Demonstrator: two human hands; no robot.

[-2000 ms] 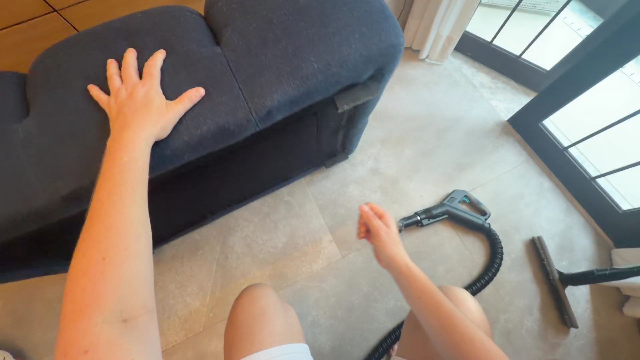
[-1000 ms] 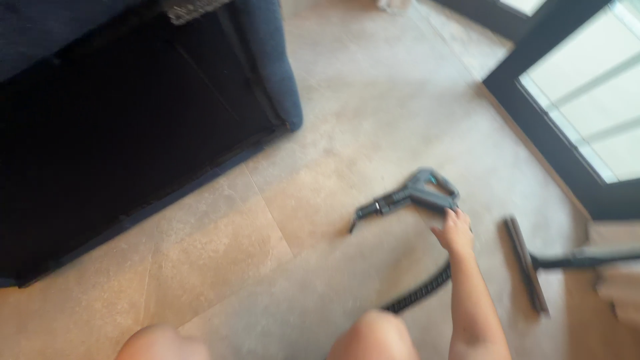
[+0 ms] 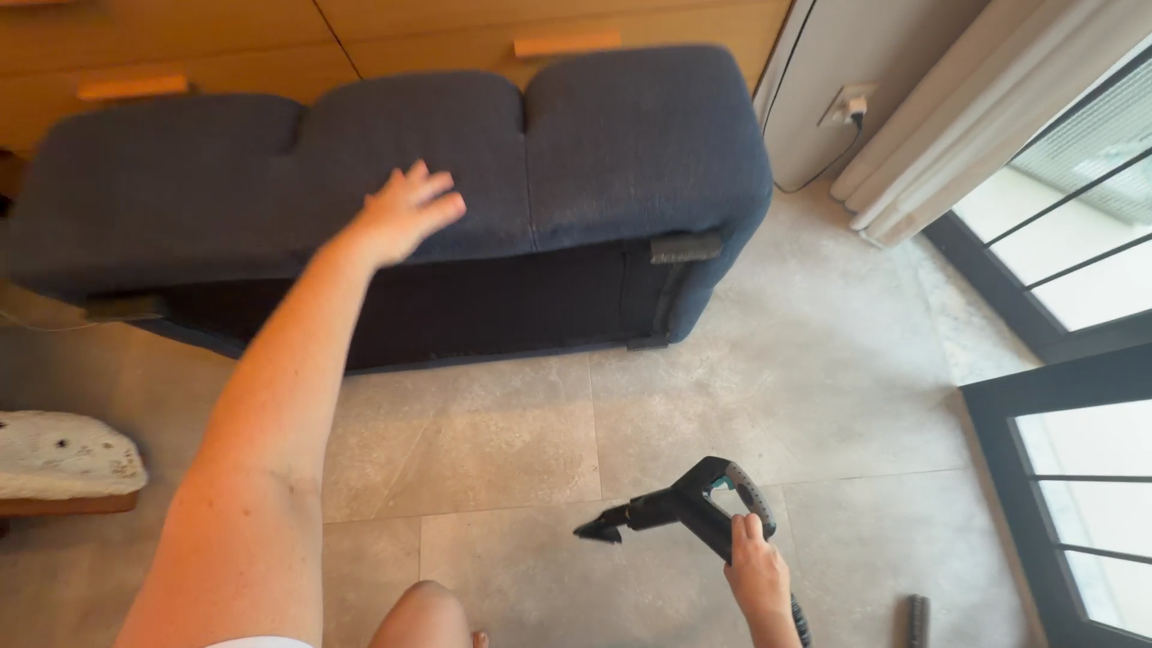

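Note:
A dark blue upholstered sofa (image 3: 630, 153) is tipped so that its black underside and short feet face me. Across its fabric reaches my left hand (image 3: 412, 214), fingers spread, holding nothing; whether the palm presses on the cloth is hard to tell. My right hand (image 3: 756, 562) grips the lower part of a black steam-cleaner handle (image 3: 706, 508) with a grey loop grip. A small dark pointed nozzle (image 3: 601, 526) on its front end points left above the floor tiles. The black ribbed hose (image 3: 799, 621) runs down behind my right wrist.
Wooden drawers (image 3: 432, 36) stand behind the sofa. A plug sits in a wall socket (image 3: 850, 106) beside a beige curtain (image 3: 963, 126). Black-framed glass doors (image 3: 999, 423) are at the right. A dark floor-tool head (image 3: 916, 621) lies low right, a pale slab on wood (image 3: 67, 454) far left.
My right hand, apart from the steam-cleaner handle two seconds ago, now holds it, and the handle has left the floor. My left hand is back in view over the sofa. The view has shifted widely.

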